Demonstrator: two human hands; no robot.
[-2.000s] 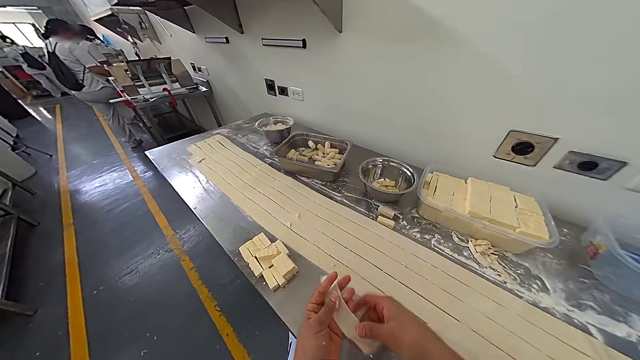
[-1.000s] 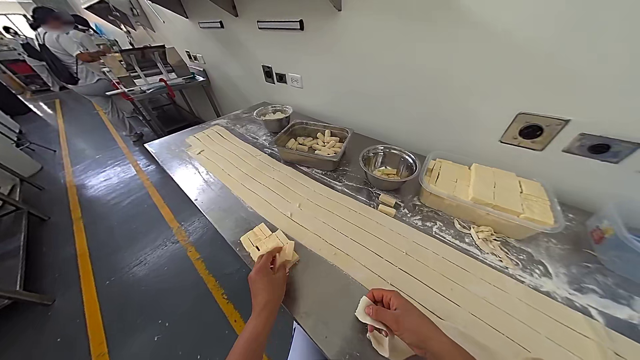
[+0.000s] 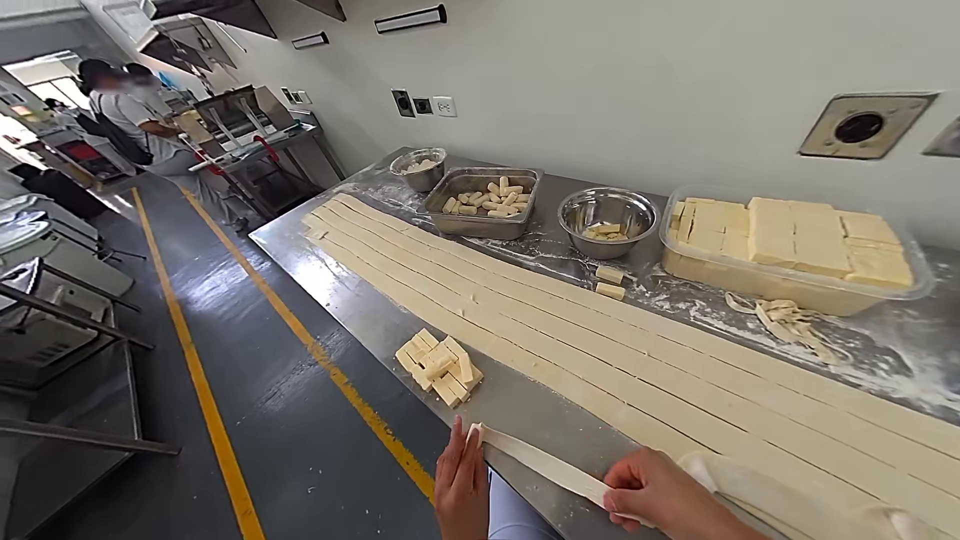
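Note:
A narrow dough strip (image 3: 551, 465) stretches between my hands at the near edge of the steel table. My left hand (image 3: 462, 476) has its end at the fingertips, where a piece of white dough shows; whether cheese is inside cannot be seen. My right hand (image 3: 649, 491) pinches the strip farther along, near the long cut dough sheet (image 3: 525, 322). Just beyond my left hand lies a pile of cheese sticks (image 3: 439, 367). The sheet, sliced lengthwise into several strips, runs diagonally across the table, and its near edge is lifted and folded beside my right hand.
Behind the sheet stand a small steel bowl (image 3: 418, 169), a steel pan (image 3: 484, 202) of short pieces, another steel bowl (image 3: 607, 221) and a plastic tub (image 3: 795, 247) of cheese blocks. Dough scraps (image 3: 787, 322) lie on the floured table. A co-worker (image 3: 135, 120) stands far left by a machine.
My left hand has moved from the cheese pile back to the near table edge and now meets the dough strip. The strip, bunched in my right hand a second ago, is now stretched out.

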